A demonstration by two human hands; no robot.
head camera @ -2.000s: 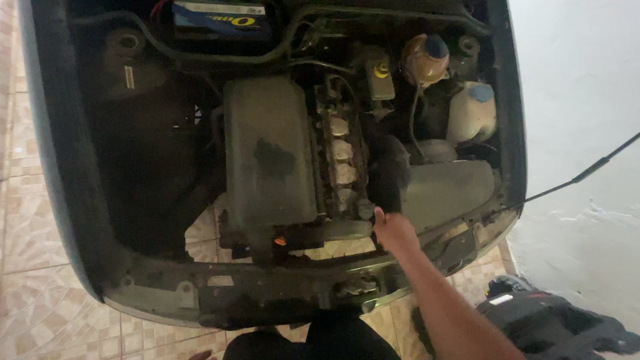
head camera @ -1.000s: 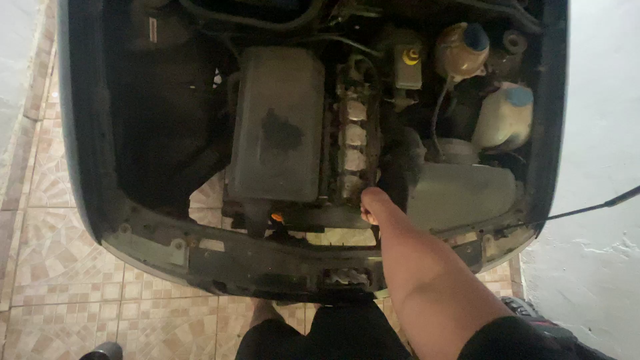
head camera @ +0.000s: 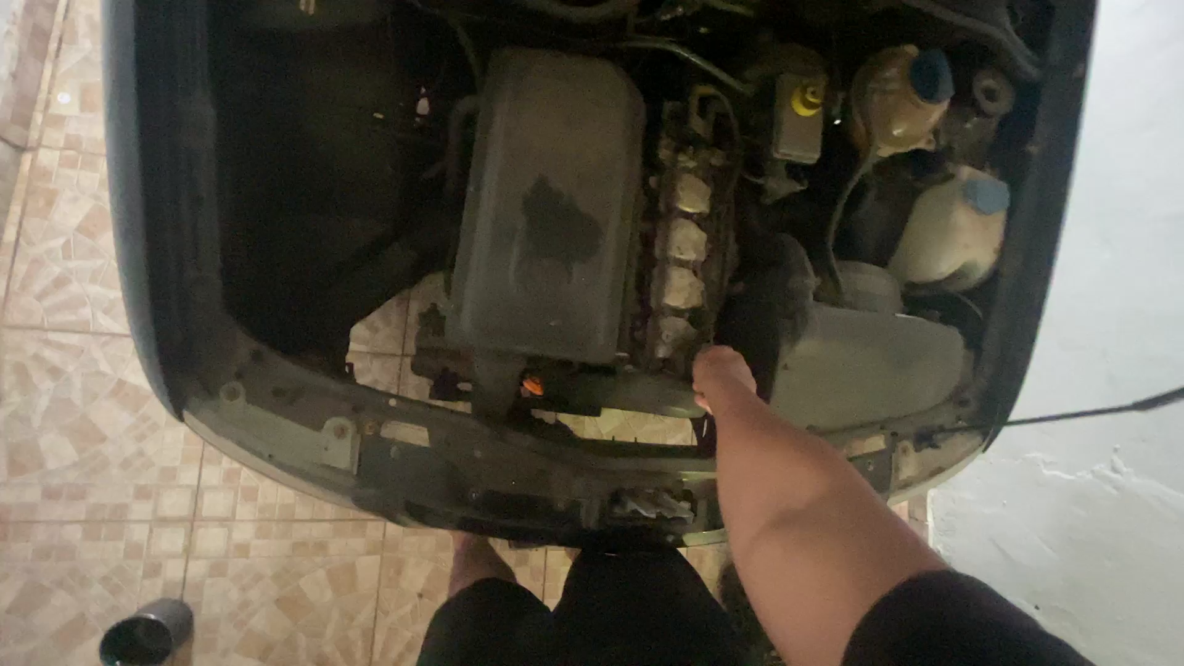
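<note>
My right hand reaches into a car's engine bay, at the front end of the engine's row of light metal parts. Its fingers are curled, and whether they hold anything is hidden. Left of that row lies a large dark plastic engine cover or air box with a darker patch on it. A grey housing is to the right of the hand. Farther back on the right are a brownish coolant tank with a blue cap and a whitish fluid reservoir with a blue cap. My left hand is out of view.
The front crossmember of the car runs between my legs and the engine. A thin dark rod sticks out at the right, near a white wall. A dark cylindrical container is on the tiled floor at the lower left.
My right hand stays by the front end of the engine's row of metal parts while its forearm has swung to a steeper angle. The view has shifted, and the battery seen earlier is out of it.
</note>
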